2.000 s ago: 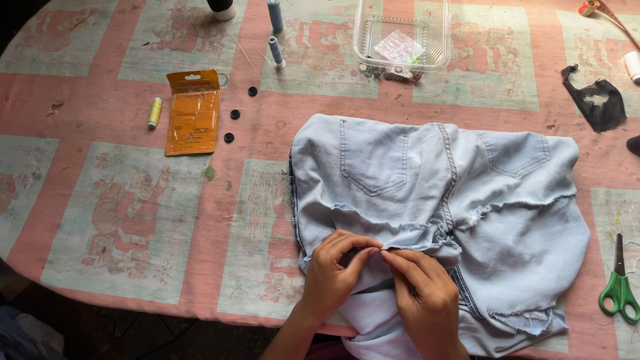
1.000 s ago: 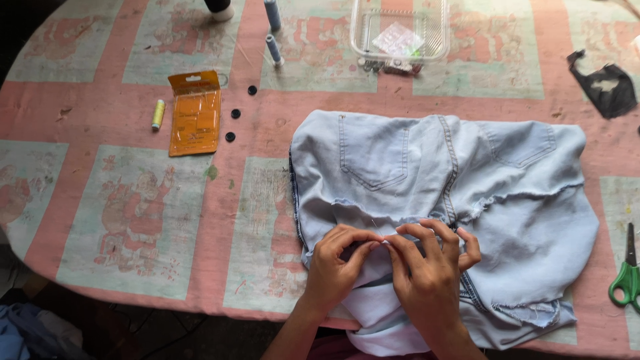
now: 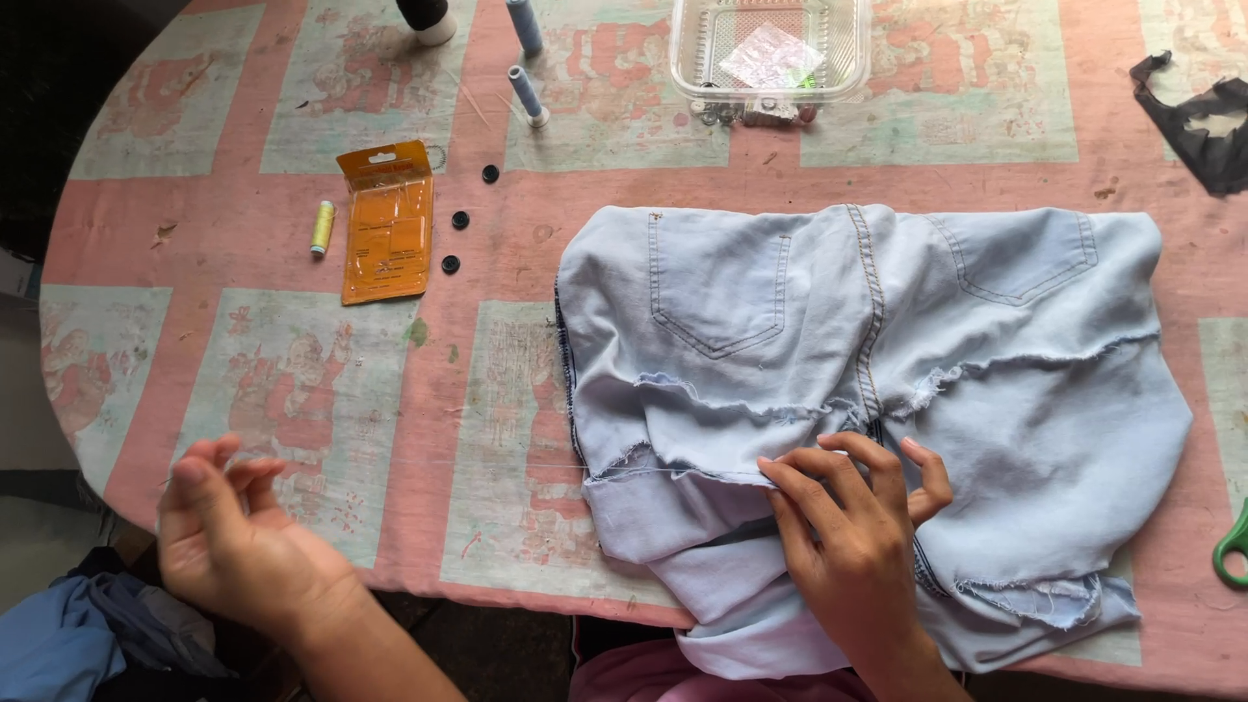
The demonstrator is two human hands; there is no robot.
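Light blue denim [image 3: 741,263] with stitched pockets and frayed edges lies on the cloth-covered table. My right hand [image 3: 848,517] pinches a raw edge of it between thumb and index finger, the other fingers spread. Out to the left, over the table's near edge, my left hand [image 3: 244,536] is raised with curled fingers. A thin pale thread [image 3: 546,466] runs taut from the denim edge toward that hand. A needle seems to be at its fingertips, but is too small to tell clearly.
An orange needle packet [image 3: 388,229], a yellow thread spool [image 3: 323,229] and black buttons [image 3: 460,220] lie left of the denim. Behind stand blue thread spools [image 3: 525,95] and a clear plastic box [image 3: 770,93]. Green-handled scissors [image 3: 1233,551] are at right, below black fabric scraps [image 3: 1194,127].
My left hand has moved from beside my right hand on the denim far to the left, and a length of thread now stretches between them. My right hand stays at the denim edge.
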